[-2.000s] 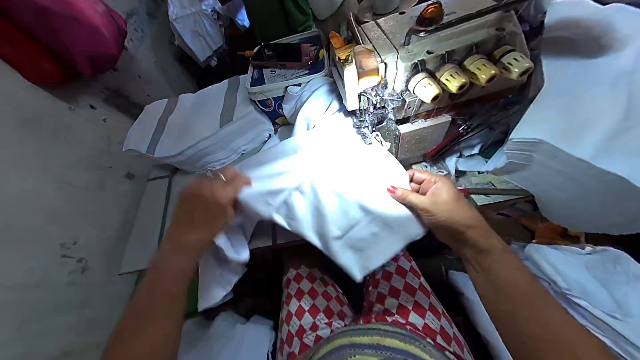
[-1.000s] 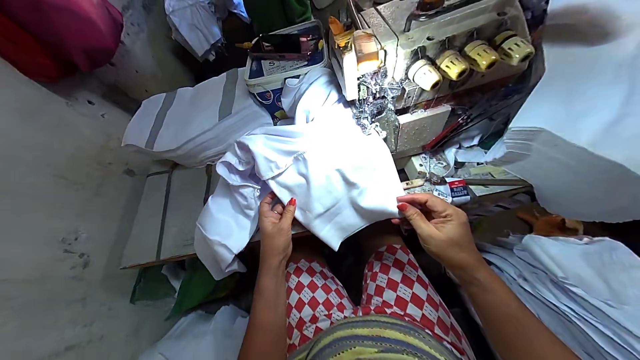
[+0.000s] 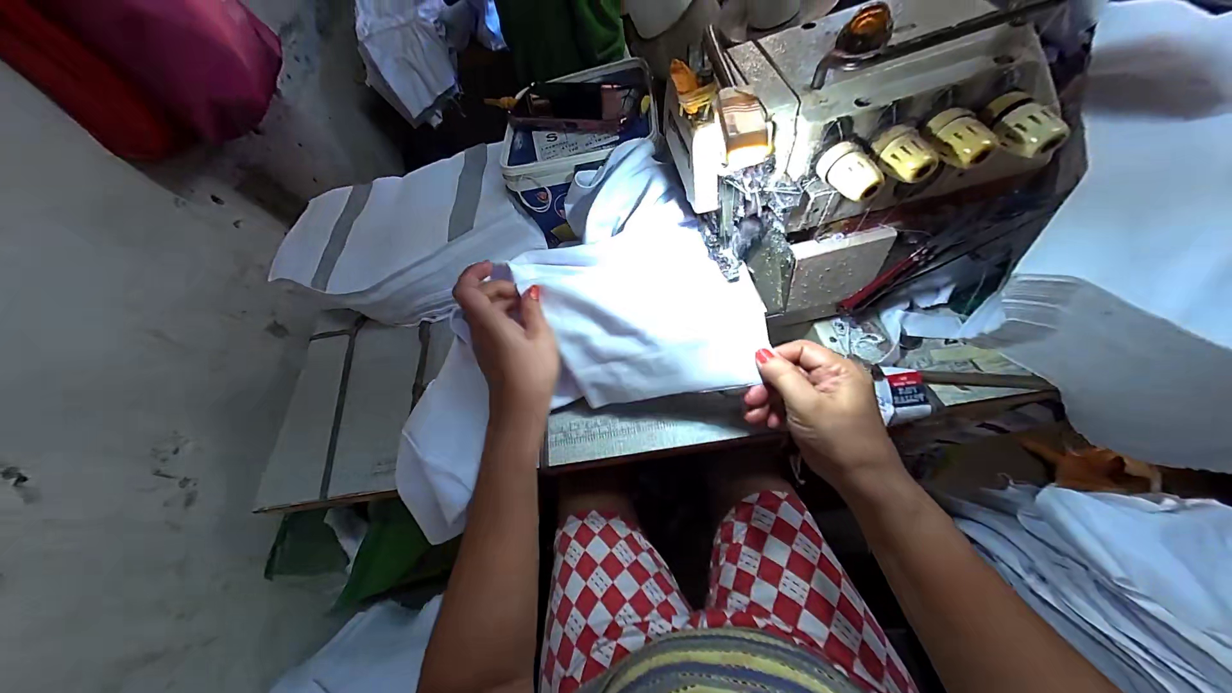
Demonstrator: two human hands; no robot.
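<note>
White fabric (image 3: 654, 318), likely part of a garment, lies over the front of the sewing table, its upper part beside the needle area of an industrial sewing machine (image 3: 847, 96). My left hand (image 3: 510, 332) is at the cloth's left side, thumb and fingers around its edge. At the cloth's lower right corner, my right hand (image 3: 818, 399) pinches the edge between thumb and fingers. A loose portion of the cloth hangs over the table edge below my left wrist.
A plastic container (image 3: 577, 154) with a phone-like object stands behind the cloth. Striped white fabric (image 3: 404, 231) lies left. A small packet (image 3: 903, 395) is by my right hand. White cloths are piled (image 3: 1136, 568) lower right; large white fabric (image 3: 1145, 241) hangs right.
My left hand has moved up along the cloth's left side from its lower edge. The front of the cloth now lies further up, showing the table's ruler markings. My right hand still holds the corner.
</note>
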